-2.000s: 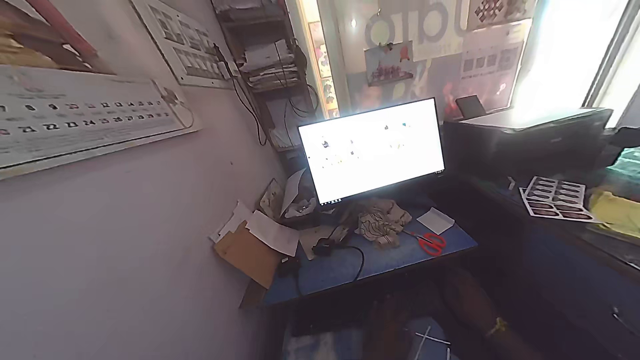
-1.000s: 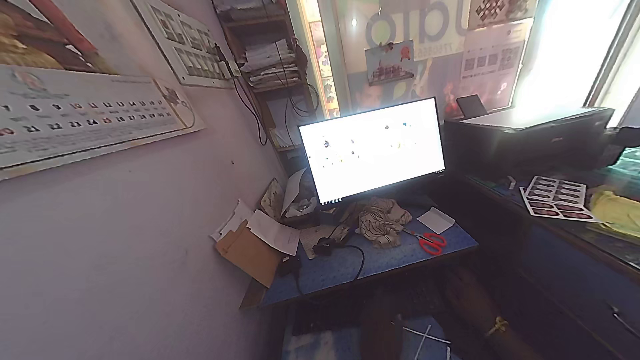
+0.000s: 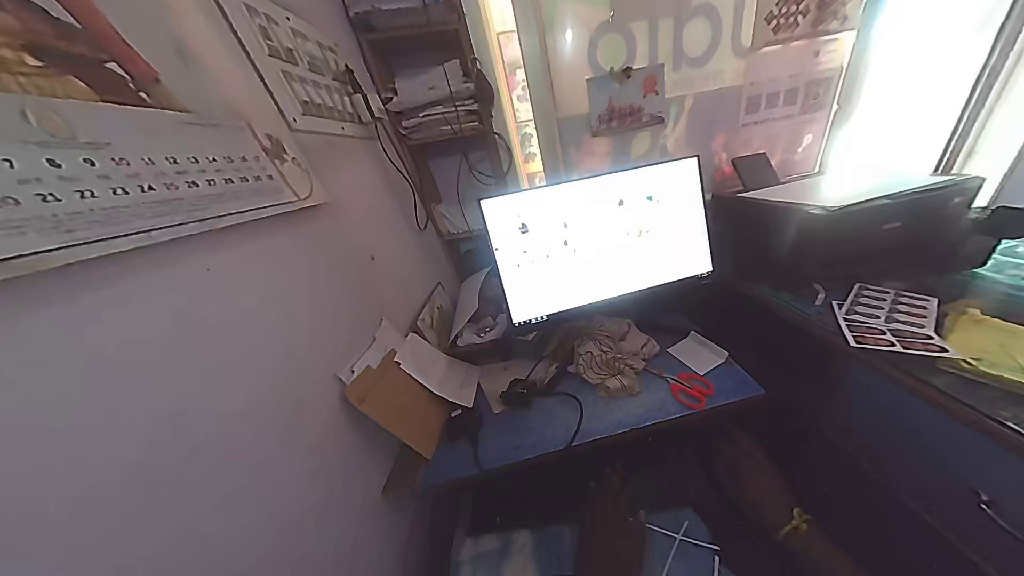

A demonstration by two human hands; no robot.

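Below the front edge of the blue desk [image 3: 632, 416], in deep shadow, my left hand [image 3: 612, 500] reaches forward, low in the view. To its right is my right hand [image 3: 736, 456], with a yellow band [image 3: 795, 522] on the wrist. The fingers of both hands are too dark to make out, and what they touch cannot be told. A lit monitor [image 3: 600, 240] stands on the desk. In front of it lie a crumpled cloth [image 3: 614, 356], red-handled scissors [image 3: 690, 390], a white paper [image 3: 698, 353] and a black cable [image 3: 582, 416].
Brown card and papers [image 3: 400, 400] lean at the desk's left end against the wall. A dark printer [image 3: 848, 232] stands on the right counter, near printed photo sheets [image 3: 892, 320] and a yellow cloth [image 3: 988, 344]. Shelves with stacked papers [image 3: 436, 96] rise behind the desk.
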